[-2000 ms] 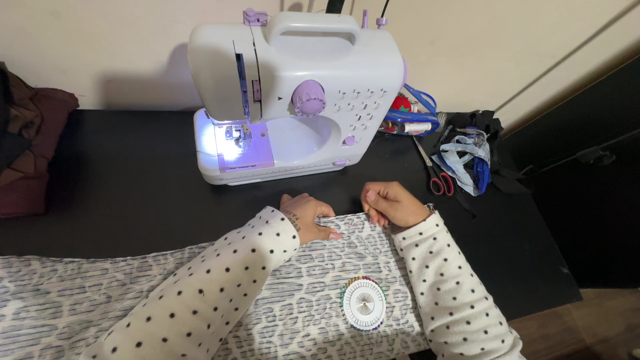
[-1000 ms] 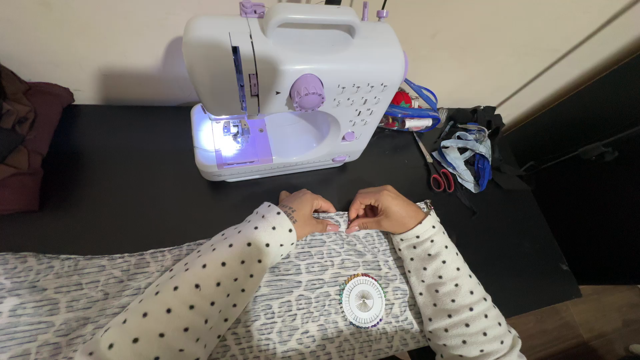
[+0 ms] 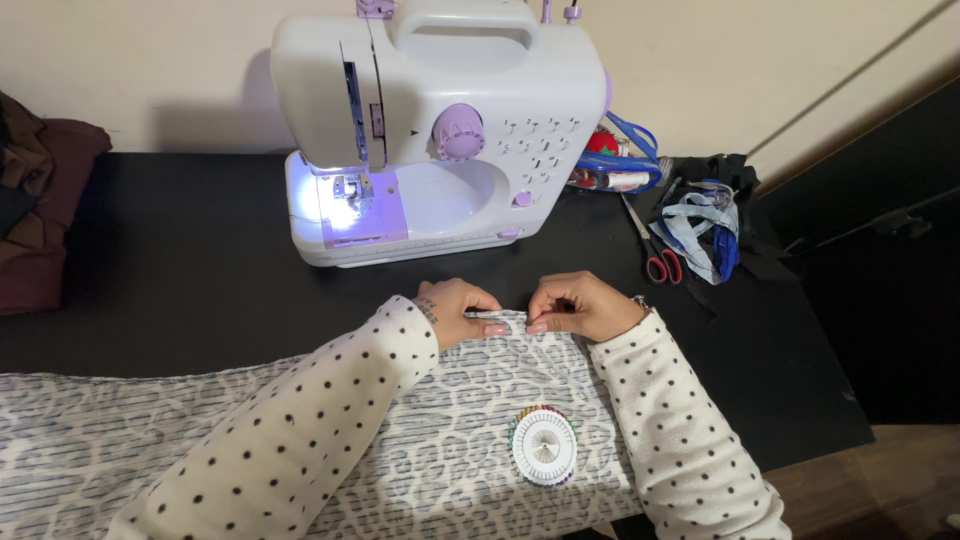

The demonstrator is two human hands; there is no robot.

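A white fabric with a grey-blue pattern [image 3: 442, 420] lies across the black table. My left hand [image 3: 456, 311] pinches its far edge between thumb and index finger. Just to the right, my right hand [image 3: 581, 306] pinches the same edge, where the fabric looks folded over; a short stretch of it shows between my fingertips. On the fabric below my right hand rests a wheel of sewing pins [image 3: 544, 447] with coloured heads. Beyond my hands stands a white and purple sewing machine [image 3: 450, 82] with its lamp lit.
Red-handled scissors [image 3: 663, 265] lie right of the machine, beside a tangle of fabric strips [image 3: 701, 229]. A blue-trimmed clear pouch [image 3: 619, 171] sits behind them. Dark brown and maroon cloth [image 3: 37, 217] is heaped at the left. The black table [image 3: 187, 262] ends at the right.
My right hand has come down and left from the fabric's corner to the edge close to my left hand, where it now pinches the fabric. My left hand has barely moved.
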